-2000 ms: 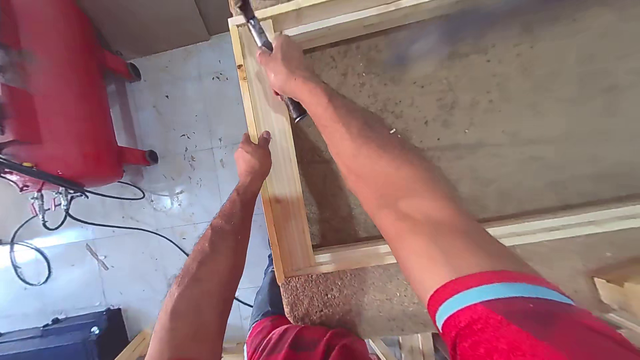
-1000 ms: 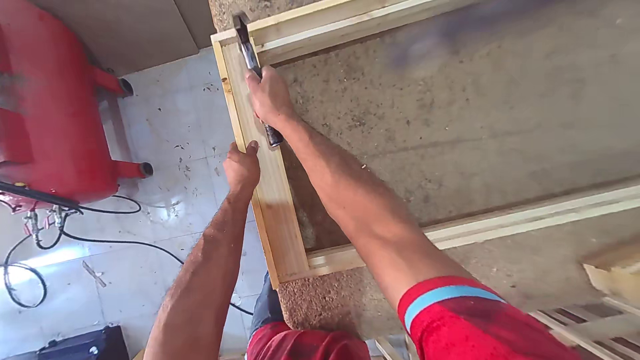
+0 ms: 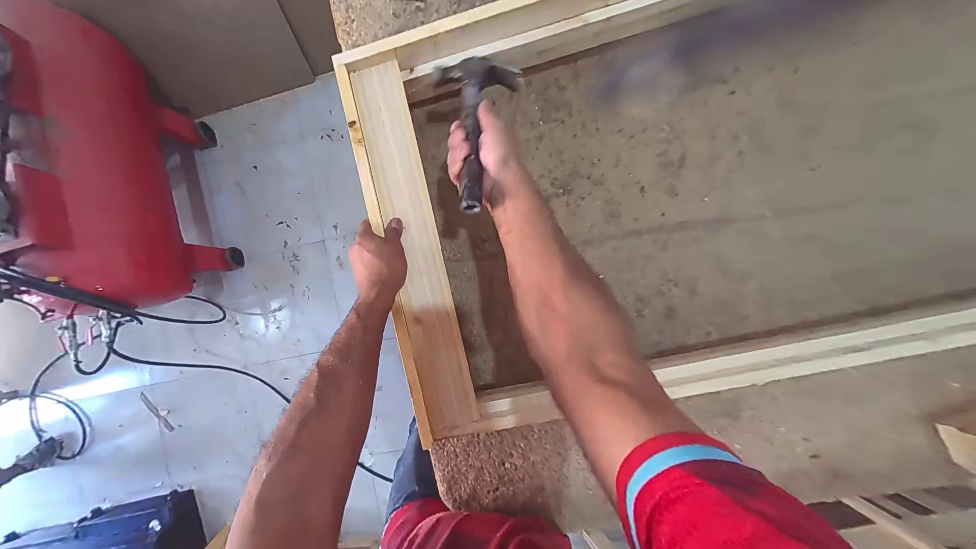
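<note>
A claw hammer [image 3: 473, 137] is gripped by my right hand [image 3: 492, 156], raised over the inside of a wooden frame, right of its end board; its head is blurred. My left hand [image 3: 379, 259] holds the outer edge of the frame's left end, thumb on top of the flat end board [image 3: 415, 252]. A thin edge strip [image 3: 363, 164] runs along the outside of that board. Long wooden rails [image 3: 534, 38] form the far side, and a double rail [image 3: 808, 347] forms the near side.
The frame lies on a particleboard worktop [image 3: 503, 465]. On the tiled floor at left stand a red compressor tank [image 3: 99, 152] with black hoses [image 3: 198, 366] and a dark blue case [image 3: 107, 526]. Slatted wood pieces [image 3: 900, 518] lie at lower right.
The hammer in my right hand has moved from over the end board to the right, over the frame's inside. My left hand stays on the frame's left edge.
</note>
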